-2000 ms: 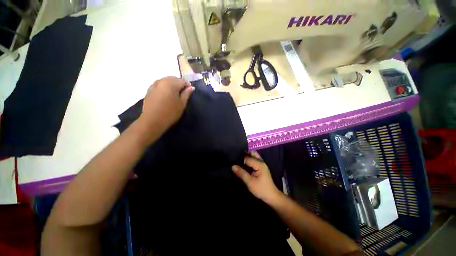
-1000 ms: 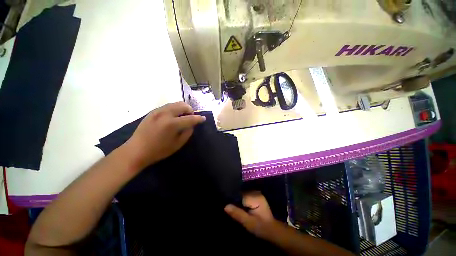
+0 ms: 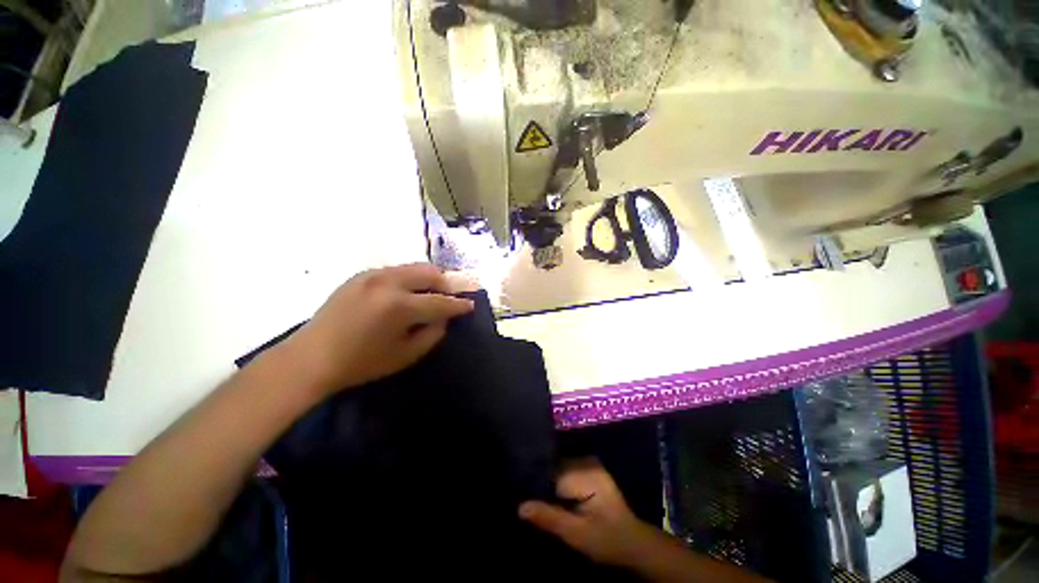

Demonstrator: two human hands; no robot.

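A dark garment panel (image 3: 444, 421) hangs from the white table over its front edge onto the lap. My left hand (image 3: 393, 319) holds the panel's top edge between thumb and fingers, just in front of the presser foot and needle (image 3: 507, 233); the cloth's top edge lies short of the foot. My right hand (image 3: 587, 512) pinches the panel's right edge below the table's front edge. The cream sewing machine (image 3: 684, 103) with purple lettering stands above the work, its lamp lighting the needle area brightly.
Another dark panel (image 3: 103, 216) lies at left on the table. Black scissors (image 3: 630, 230) and a white strip (image 3: 738, 228) lie on the machine bed. A blue basket (image 3: 940, 456) at right holds clear plastic and a white box (image 3: 883, 524). A switch box (image 3: 966, 268) is at the table's right end.
The view has shifted closer to the machine. My left hand has drawn the cloth's top edge back from the presser foot toward the lap. My right hand keeps its hold lower down.
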